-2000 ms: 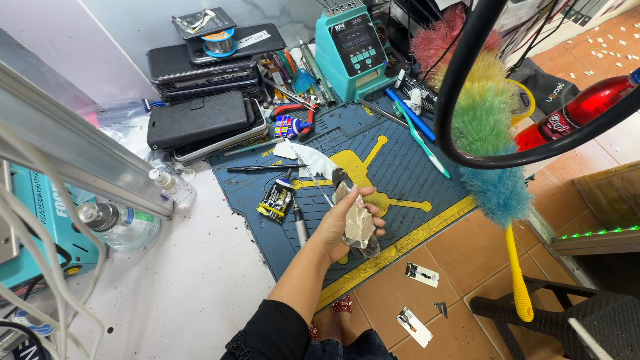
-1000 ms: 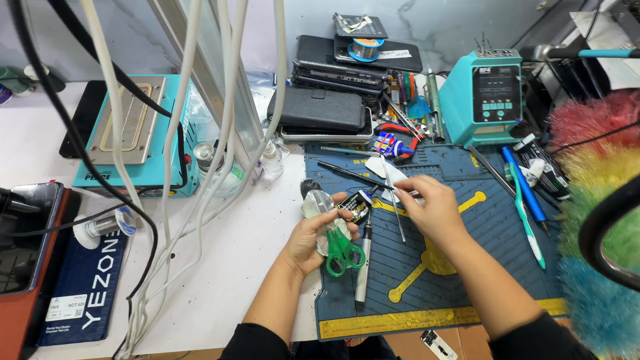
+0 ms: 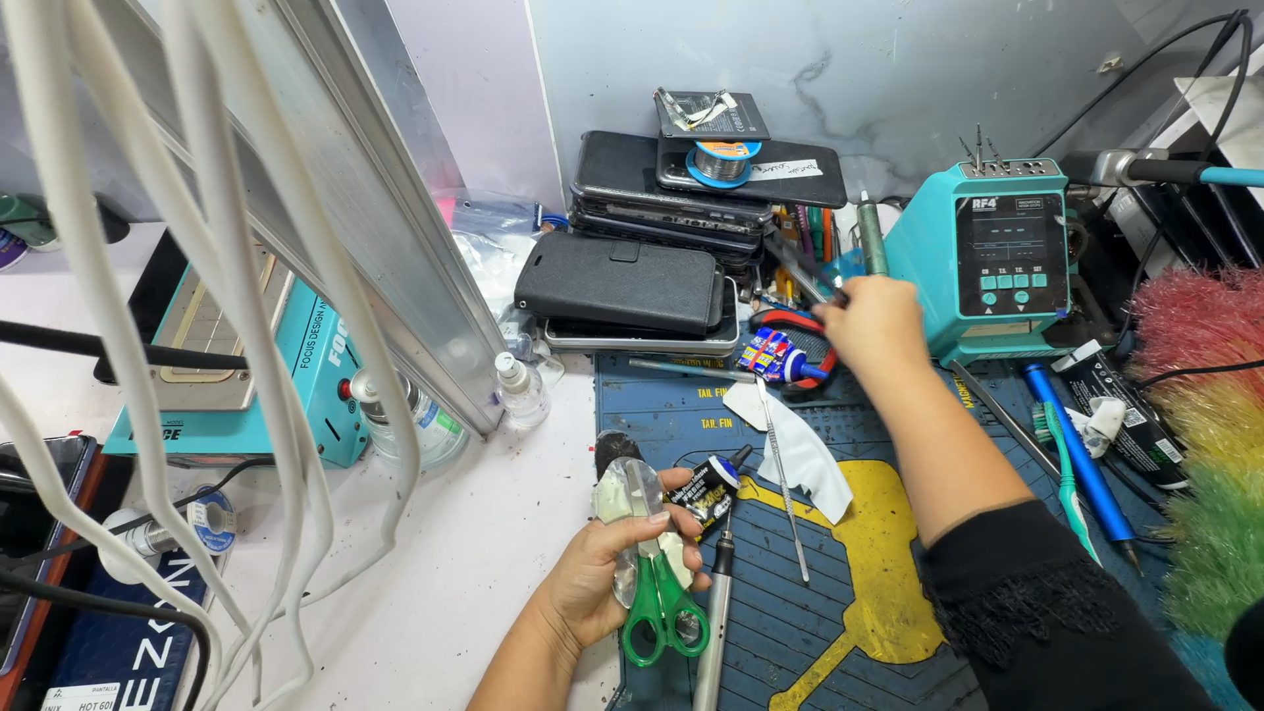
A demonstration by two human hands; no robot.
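Observation:
Low in the middle of the head view, my left hand grips green-handled scissors together with a clear plastic piece with pale material. My right hand reaches to the tools behind the mat, its fingers closed around a dark, slim tool, partly blurred. Below that hand lie red-and-black pliers and a blue tube. A black glue tube lies beside my left fingers. On the blue mat are a thin metal spatula, a white cloth and a silver pen-shaped tool.
Stacked phones and a black phone case stand at the back. To the right are a teal soldering station, a toothbrush and a colourful duster. White cables hang at the left, near a pump bottle.
My right hand has moved from beside my left hand, over the mat, to the tools at the back. Scissors, absent from the oldest frame, are in my left hand. The view has swung left.

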